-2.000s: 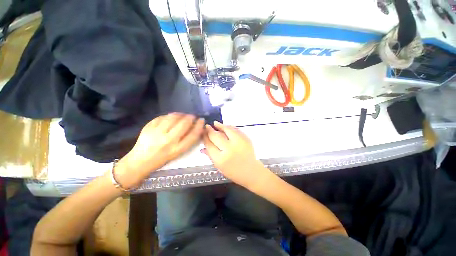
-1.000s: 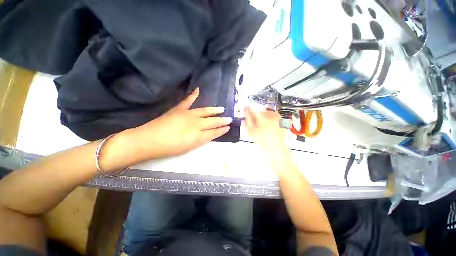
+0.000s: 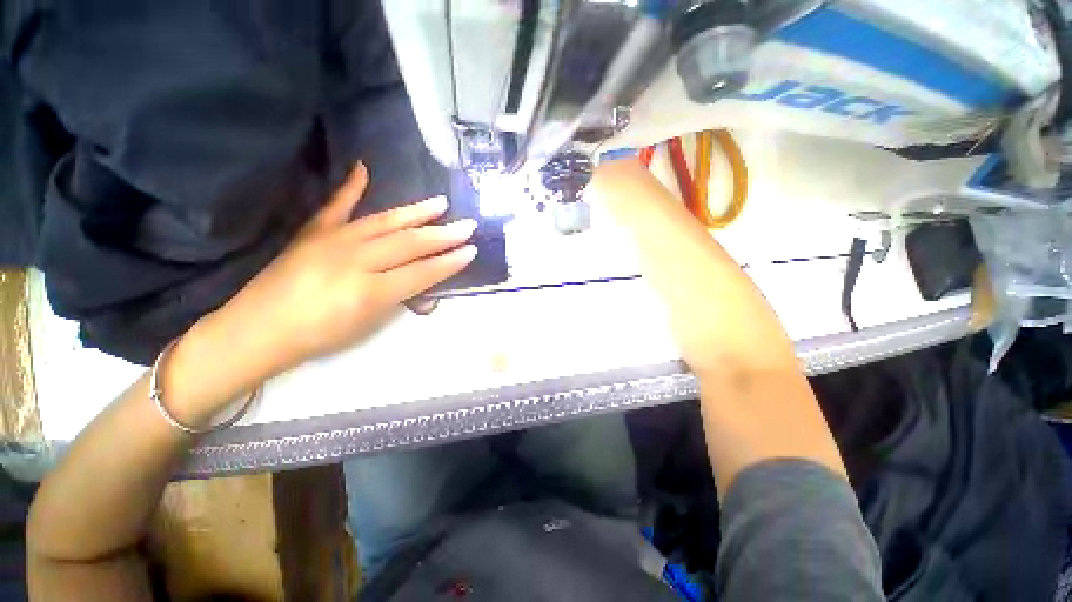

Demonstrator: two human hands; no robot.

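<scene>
The dark garment piece (image 3: pixel 223 118) is bunched over the left of the table, and its flat end lies beside the lit presser foot and needle area (image 3: pixel 494 188). My left hand (image 3: pixel 370 253) lies palm down with fingers spread on the garment's edge, just left of the presser foot, pressing without gripping. My right forearm (image 3: pixel 717 294) reaches up under the white sewing machine head (image 3: pixel 823 82). My right hand is hidden behind the machine parts. Scissors with red and orange handles (image 3: pixel 719 176) lie right of that forearm, their blades hidden.
A narrow black strip (image 3: pixel 851 294) and a black pad (image 3: pixel 943 261) lie at the table's right, beside a clear plastic bag (image 3: pixel 1034 259). A measuring tape (image 3: pixel 470 417) runs along the front edge. Brown cardboard (image 3: pixel 18 353) is at the far left.
My right hand has moved from the cloth by the needle up behind the machine head. My left hand has spread flat on the garment. The camera view has turned and shifted.
</scene>
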